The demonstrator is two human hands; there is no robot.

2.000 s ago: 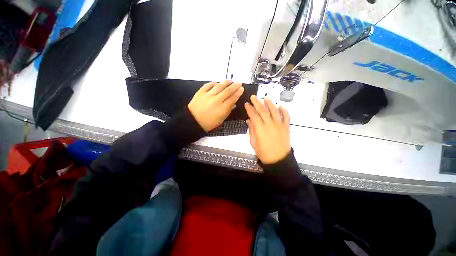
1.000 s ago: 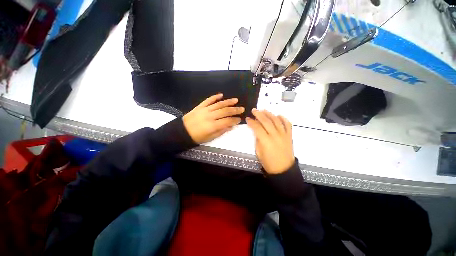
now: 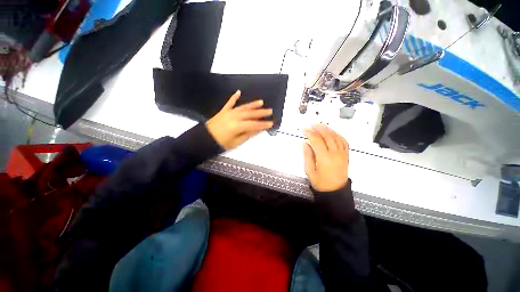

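A black fabric piece [image 3: 188, 88] lies flat on the white table, left of the presser foot [image 3: 304, 104] and apart from it. Its lower edge shows a speckled overlocked band at the left. My left hand [image 3: 238, 124] lies flat with spread fingers on the piece's lower right part. My right hand [image 3: 327, 158] rests on the table below the needle area, fingers close together, touching no fabric. A second black piece [image 3: 196, 37] with a speckled left edge lies beyond the first; whether they are joined, I cannot tell.
A long black piece [image 3: 114, 54] lies at the left of the table. The sewing machine head [image 3: 456, 74] fills the upper right. A small black bundle [image 3: 410, 128] sits on its bed. A red container [image 3: 25, 162], blue object [image 3: 107, 159] and red cloth [image 3: 34, 228] are at lower left.
The black piece has moved left, away from the presser foot, with my left hand on it. My right hand is now apart from the fabric. The whole view has shifted slightly.
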